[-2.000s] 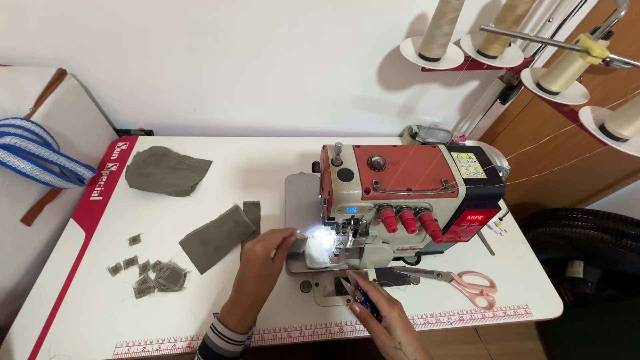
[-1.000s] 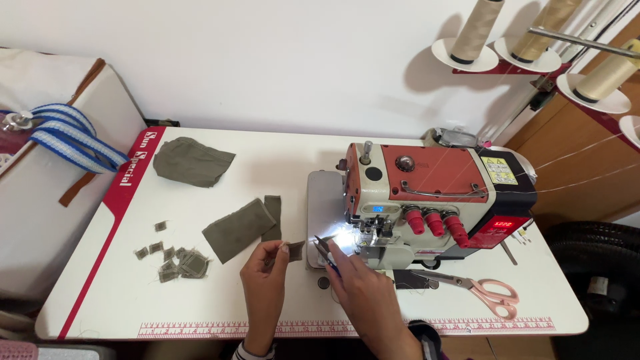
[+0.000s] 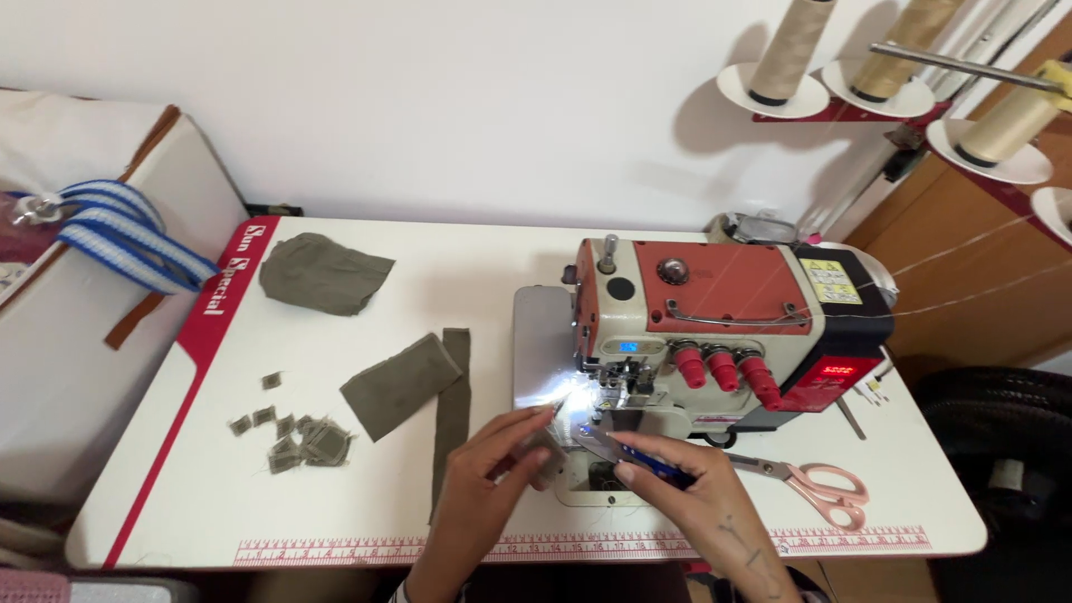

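My left hand (image 3: 501, 473) pinches a small olive fabric piece (image 3: 546, 456) just in front of the red and cream overlock sewing machine (image 3: 720, 293). In my right hand (image 3: 682, 477) is a blue-handled pair of thread snips (image 3: 649, 461), its blades pointing left toward the fabric. The machine's lit needle area (image 3: 615, 389) is right behind both hands. A long olive fabric strip (image 3: 452, 419) lies left of my left hand, partly under an olive rectangle of fabric (image 3: 402, 385). Another olive piece (image 3: 322, 275) lies farther back, and several small frayed squares (image 3: 322, 440) are grouped at the left.
Pink-handled scissors (image 3: 825, 494) lie at the right, beyond my right hand. A printed ruler (image 3: 377, 548) runs along the table's front edge. Thread cones (image 3: 791, 54) stand at the upper right. A blue and white strap (image 3: 126, 234) hangs at the left.
Two seconds ago my left hand was beside the lit needle area; a second ago both hands held the fabric and snips left of the machine. The view has shifted. The long strip shows more fully now.
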